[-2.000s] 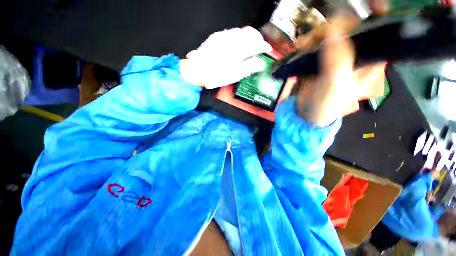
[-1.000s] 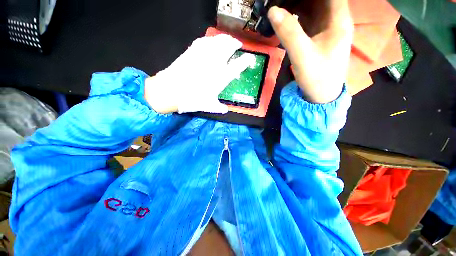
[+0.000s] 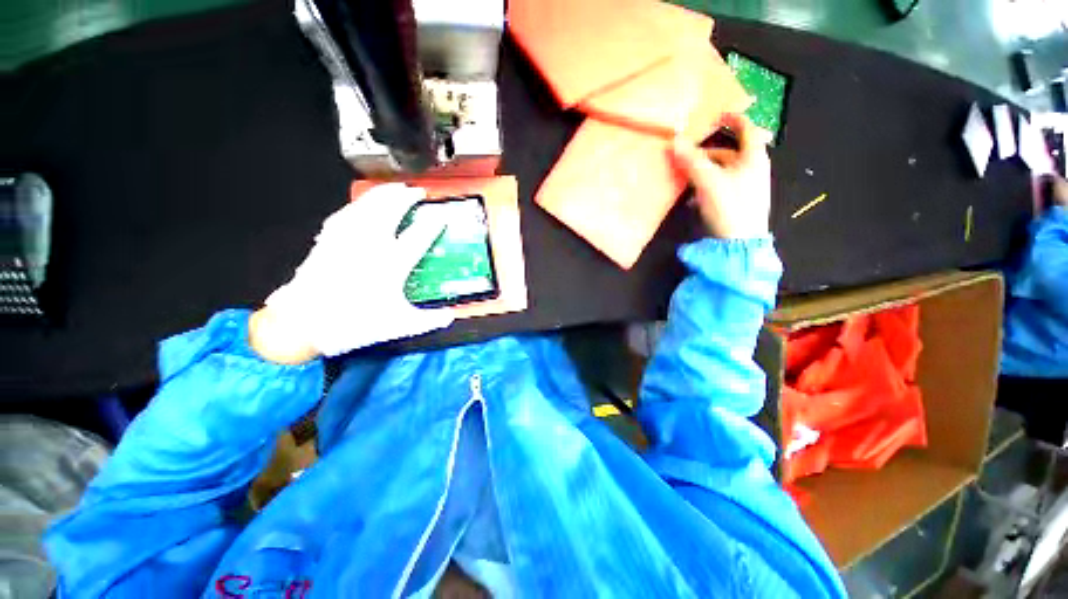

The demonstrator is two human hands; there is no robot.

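A green circuit board in a thin black housing (image 3: 454,267) lies on an orange-red foam pad (image 3: 508,248) near the mat's front edge. My left hand (image 3: 357,272), in a white glove, holds the board at its left side, fingers over its face. A black electric screwdriver (image 3: 387,82) stands over the metal screw feeder (image 3: 474,123), just beyond the pad, with no hand on it. My bare right hand (image 3: 728,181) is at the right edge of the loose foam pads (image 3: 621,176), beside a second green board (image 3: 759,96). Its fingertips are bent together; what they touch is unclear.
An open cardboard box (image 3: 954,410) with red-orange material stands below the table edge at right. A thin yellow piece (image 3: 808,206) lies on the black mat (image 3: 867,152). A dotted dark sheet (image 3: 21,269) is at far left. A neighbouring person's blue sleeve (image 3: 1036,304) shows at far right.
My right hand has left the screwdriver area and moved right to the loose foam pads and second board. The screwdriver is out of my hand. My left hand stays on the board. The view has shifted.
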